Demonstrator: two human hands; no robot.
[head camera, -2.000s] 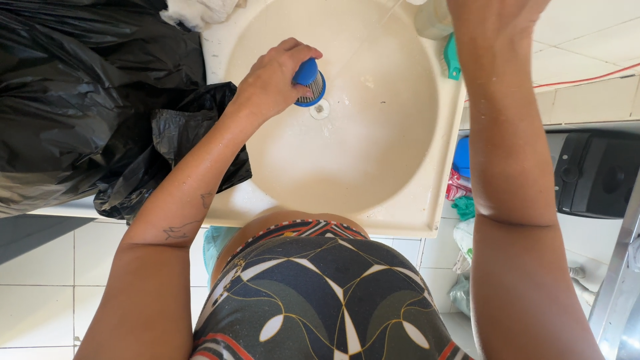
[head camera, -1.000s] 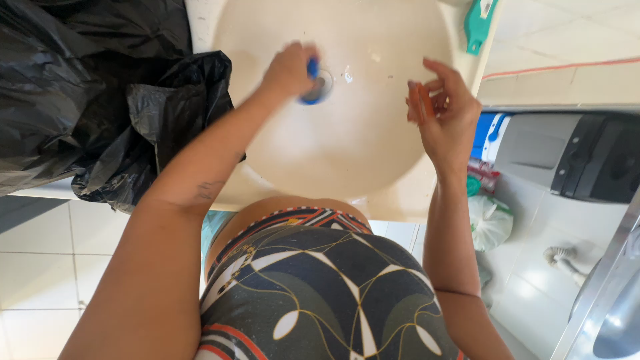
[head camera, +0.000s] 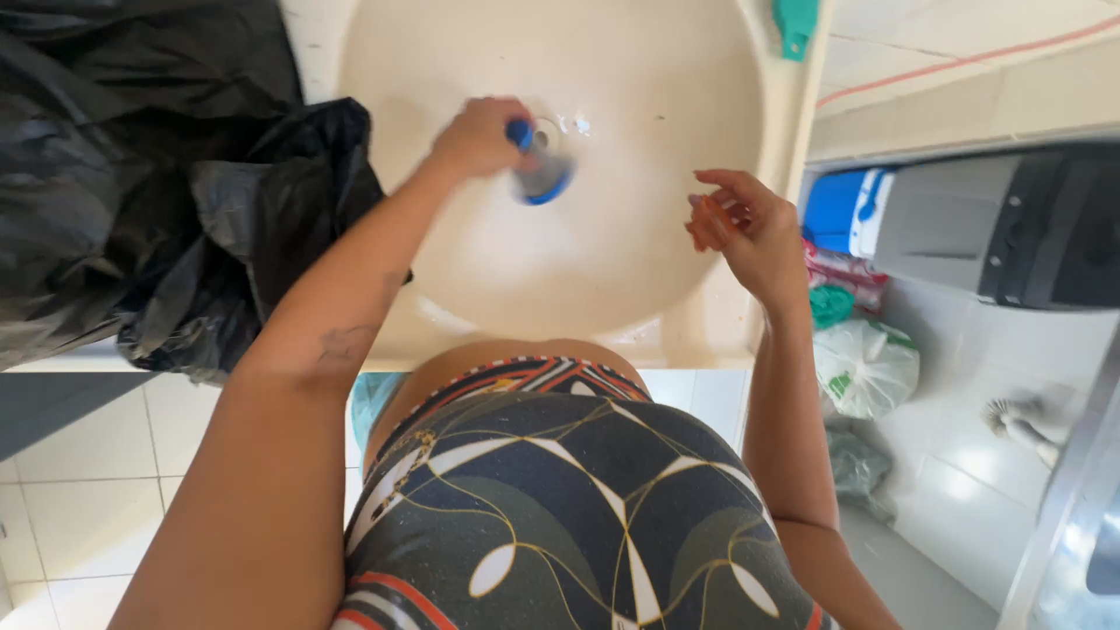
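My left hand (head camera: 484, 138) is closed around one end of a blue-rimmed cylindrical part (head camera: 542, 179), blurred, with a greyish middle; it looks like a small filter. It is over the cream basin (head camera: 604, 262), beside the drain hole (head camera: 541, 133). Near the basin's right side, my right hand (head camera: 739, 223) has its fingers curled, the index finger held apart. Something orange shows at those fingers; whether it is a held thing or painted nails cannot be told. Small wet spots glint beside the drain.
A black plastic bag (head camera: 262, 210) covers the counter at left. A green plastic item (head camera: 794, 26) lies on the basin's upper right rim. Below at right are a grey and black bin-like container (head camera: 945, 223), a blue and white container (head camera: 840, 210) and a tied white bag (head camera: 866, 367).
My right hand has come down from the top right to the basin's right side. My left hand still holds the blue-rimmed part, whose rim now points down and right.
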